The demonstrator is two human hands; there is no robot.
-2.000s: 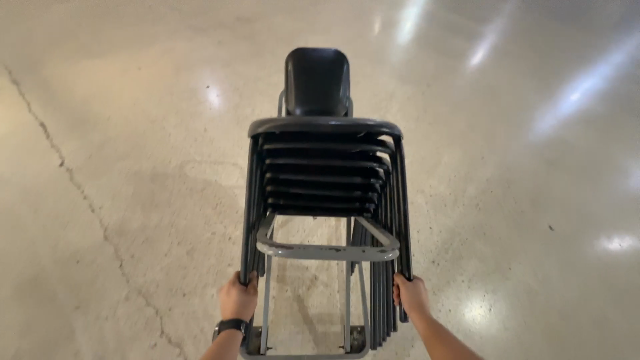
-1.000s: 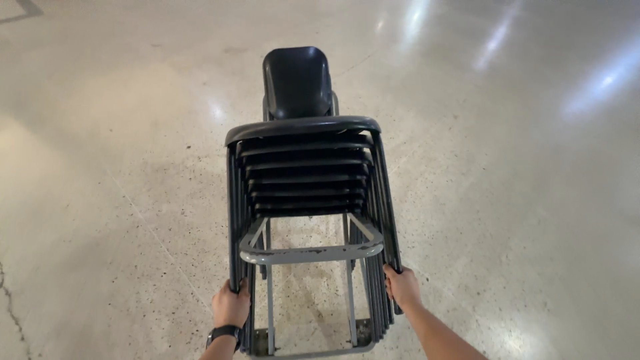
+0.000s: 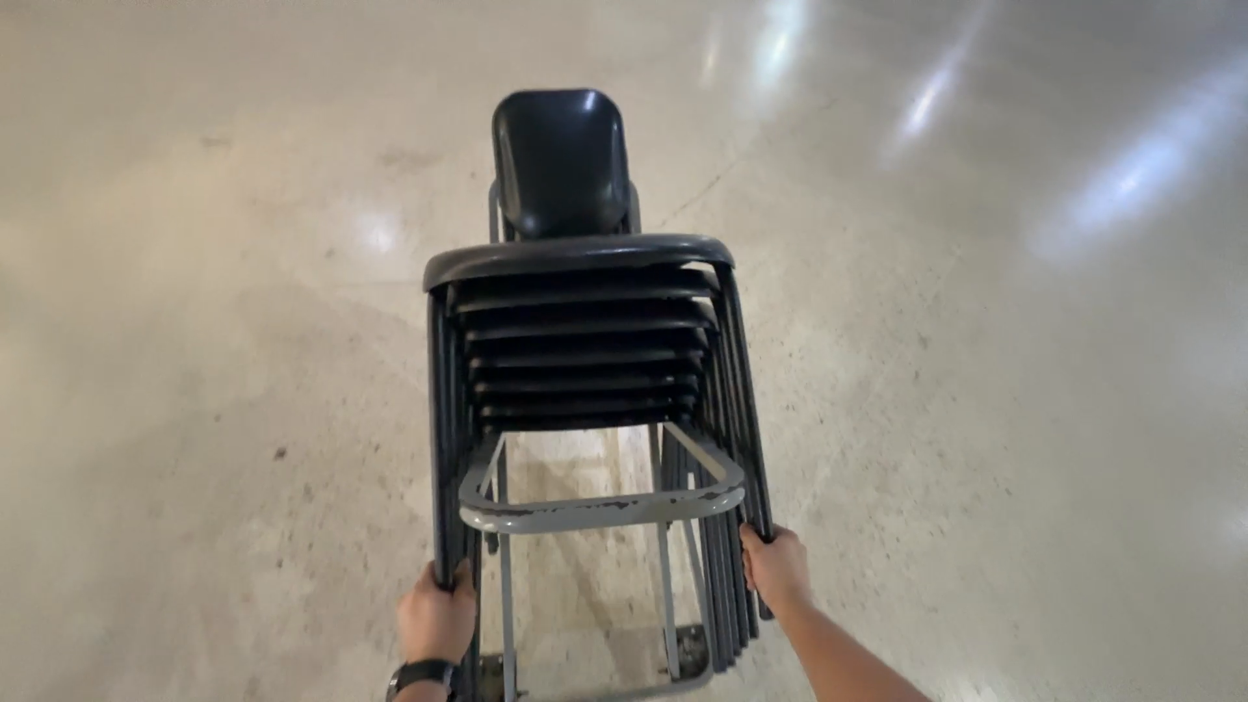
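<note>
A stack of several black chairs (image 3: 580, 255) stands in the middle of the view, their seats nested one over another and a black backrest (image 3: 561, 161) at the far end. My left hand (image 3: 439, 614), with a dark watch on its wrist, is closed around a black metal chair leg on the stack's left side. On the right side, my right hand (image 3: 775, 565) grips another black chair leg. Between the two hands is a grey metal frame (image 3: 604, 511) with chipped paint, which reaches down to a base near the floor. Its lower left part is partly hidden.
A smooth concrete floor (image 3: 244, 390) with small dark specks surrounds the stack on all sides. Bright light reflections lie on it at the upper right. A thin crack runs beyond the stack.
The view of the floor has shifted, and the long crack formerly at the left is out of sight. Both hands keep hold of the chair legs.
</note>
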